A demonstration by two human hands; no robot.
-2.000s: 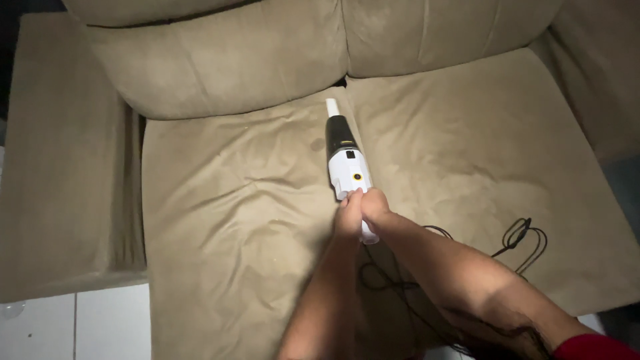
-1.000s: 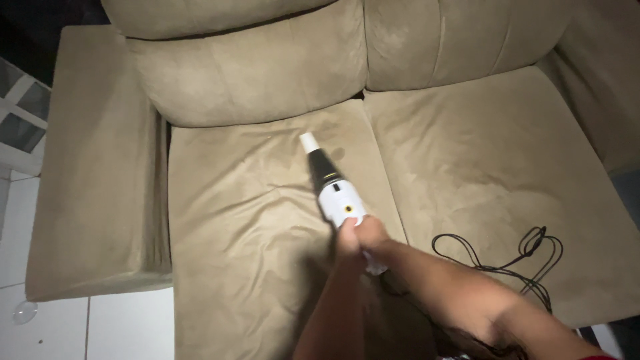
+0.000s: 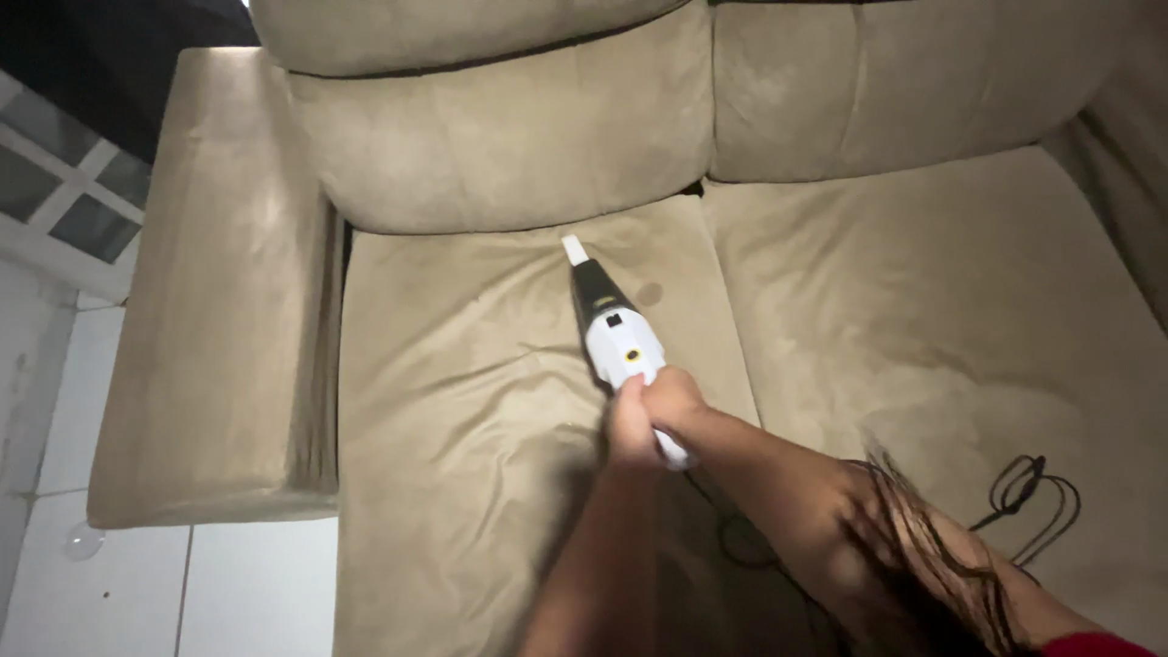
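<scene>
A white and black handheld vacuum cleaner [image 3: 628, 345] lies along the left seat cushion [image 3: 438, 411] of a beige sofa, its narrow white nozzle [image 3: 574, 249] pointing toward the foot of the backrest. Both my hands grip its white handle. My left hand [image 3: 631, 422] wraps it from the left side, and my right hand [image 3: 673, 399] closes round it from the right, touching the left one. The handle's rear end shows just below my hands. Whether the nozzle presses on the fabric cannot be told.
A black power cord [image 3: 1013, 506] lies looped on the right seat cushion [image 3: 912, 347] and runs under my right forearm. The backrest [image 3: 511, 146] and left armrest [image 3: 219, 301] bound the seat. A small clear round object [image 3: 83, 541] is on the white tiled floor. Strands of hair hang over my right forearm.
The vacuum's nozzle has moved from near the gap between the cushions to the left, onto the left seat cushion near the backrest. Both hands have kept their grip.
</scene>
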